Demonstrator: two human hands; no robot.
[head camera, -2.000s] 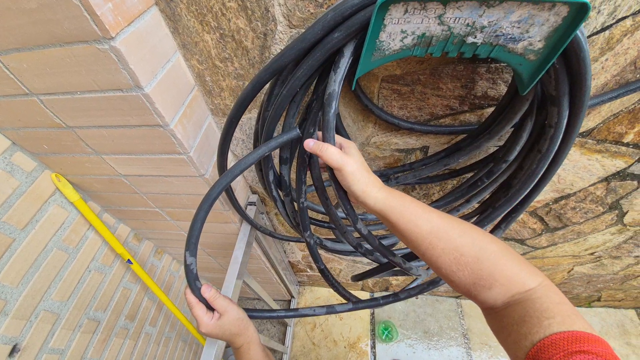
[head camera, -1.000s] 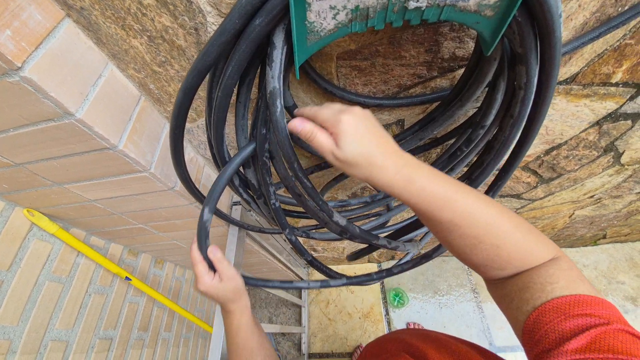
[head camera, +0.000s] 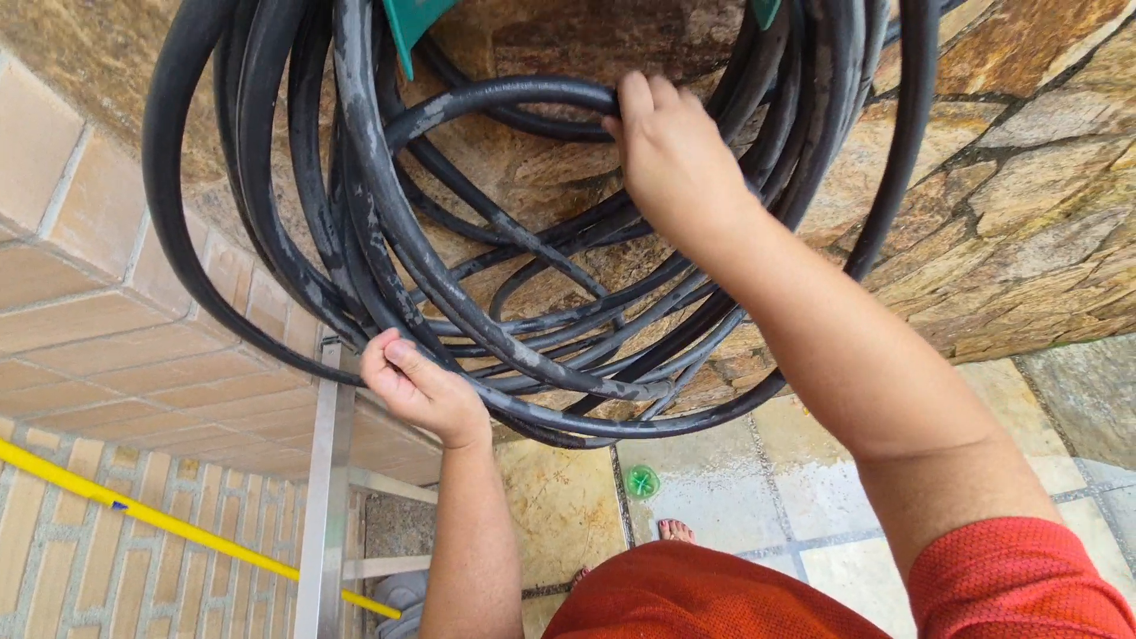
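Observation:
A thick coil of black hose (head camera: 435, 257) hangs in many loops against the stone wall, under a green plastic hose holder (head camera: 415, 19) cut off by the top edge. My right hand (head camera: 666, 146) is closed around one length of this hose inside the coil, near the holder; its fingertips are partly hidden. At the coil's lower left, my left hand (head camera: 422, 386) has its fingers curled around the outer loop. One hose end (head camera: 657, 390) lies among the lower loops, between and below the hands.
A metal ladder (head camera: 327, 497) stands at lower left beside the brick wall (head camera: 115, 328). A yellow pole (head camera: 204, 537) crosses behind it. Rough stone wall (head camera: 1056, 177) fills the right. On the tiled floor are a green round object (head camera: 642, 481) and my foot (head camera: 676, 531).
My right hand has moved from the coil's left-hand loops to inside the coil, with a hose length in it. My left hand has come close against the coil's lower left. The view has shifted nearer.

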